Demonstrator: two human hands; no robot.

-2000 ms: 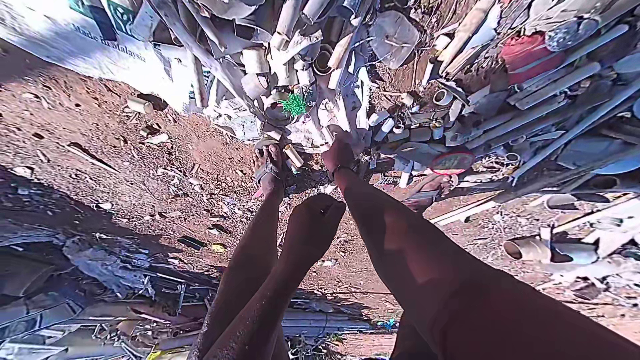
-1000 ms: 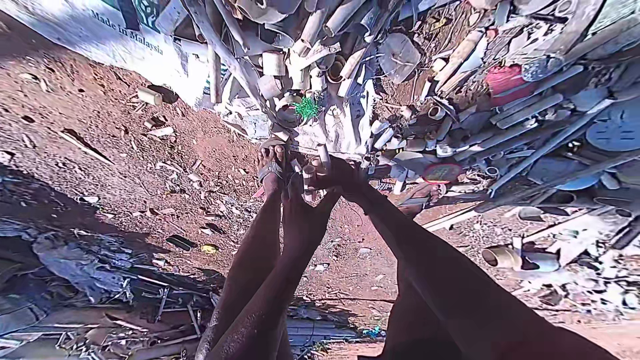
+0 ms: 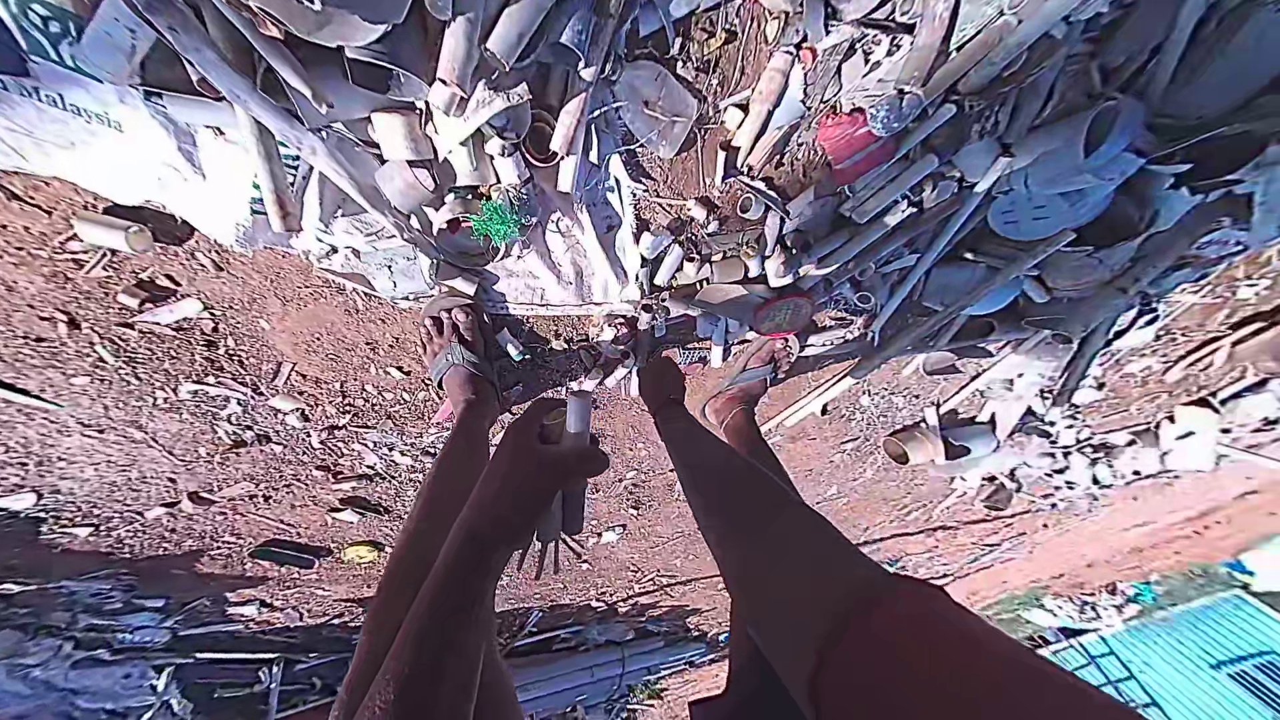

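Note:
My left hand [image 3: 535, 460] is closed around several short pipe pieces [image 3: 577, 415], held upright between my feet and above the soil. Thin prongs or sticks show below that hand. My right hand [image 3: 661, 382] reaches down beside a heap of small pipe offcuts [image 3: 612, 360] at the edge of a white woven sack [image 3: 560, 265]; its fingers are mostly hidden, so whether it grips anything is unclear. Green netting or string [image 3: 497, 221] lies on the sack's left part. A round red-rimmed item [image 3: 783, 315] lies right of my right hand.
My sandalled feet [image 3: 462, 355] stand either side of the offcuts. Piled pipes and plastic scrap [image 3: 930, 230] extend across the front and right. A pipe length [image 3: 112, 232] lies on soil at left. More scrap [image 3: 600, 675] and blue corrugated sheeting [image 3: 1190, 650] lie behind.
Both hands were close together between my feet one second ago. They are now apart, the left drawn back toward me with the pipe pieces, the right near the offcuts.

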